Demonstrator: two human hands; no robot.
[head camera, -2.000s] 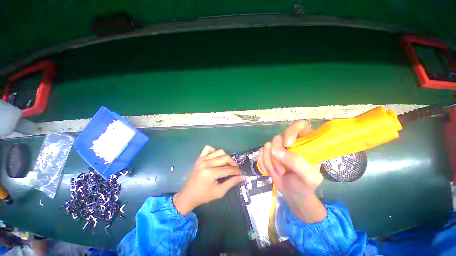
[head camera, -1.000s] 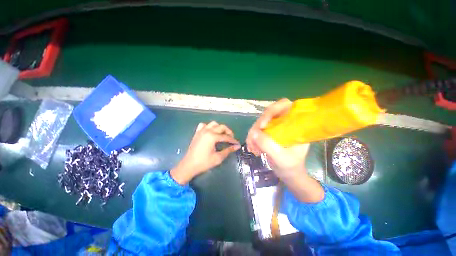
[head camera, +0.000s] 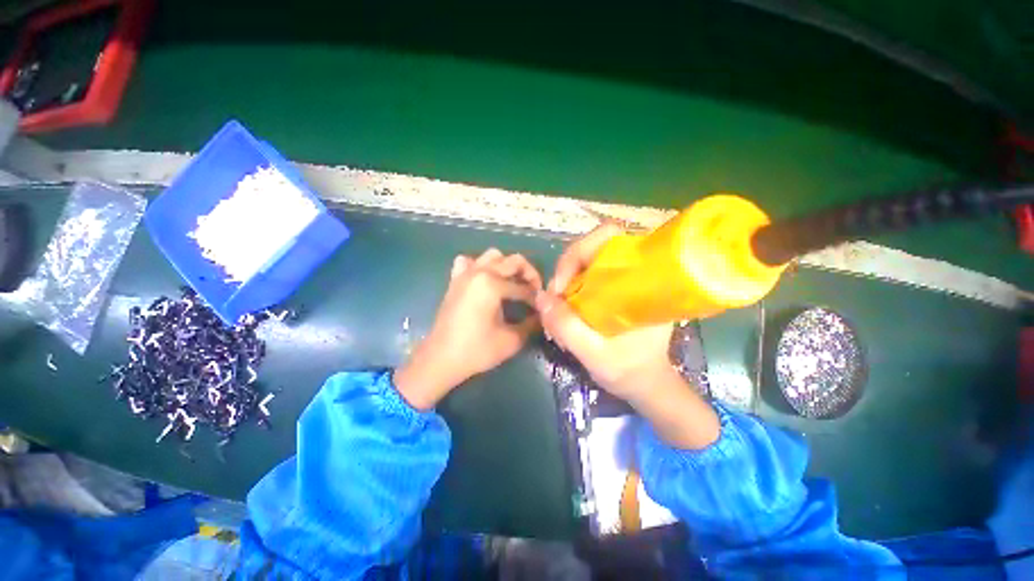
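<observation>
My right hand grips the yellow electric screwdriver, its black-corded end raised toward the camera. Its tip is hidden behind my hands. My left hand is beside it, thumb and forefinger pinched near my right fingertips at the tablet's upper left edge. I cannot tell whether a small part is between them. The open tablet lies under and below my right hand, with a silvery-white battery and a yellow-orange strip showing. Its upper part is mostly covered by my hand. The round screw dish with silvery specks stands to the right.
On the left are a blue bin with small white parts, a pile of small black-and-white parts and a clear bag. A red-framed tray is at the far upper left. The black cord runs right.
The screwdriver has tilted more upright, its rear end moving left. Both hands remain close together at the tablet's top end. The camera view has shifted.
</observation>
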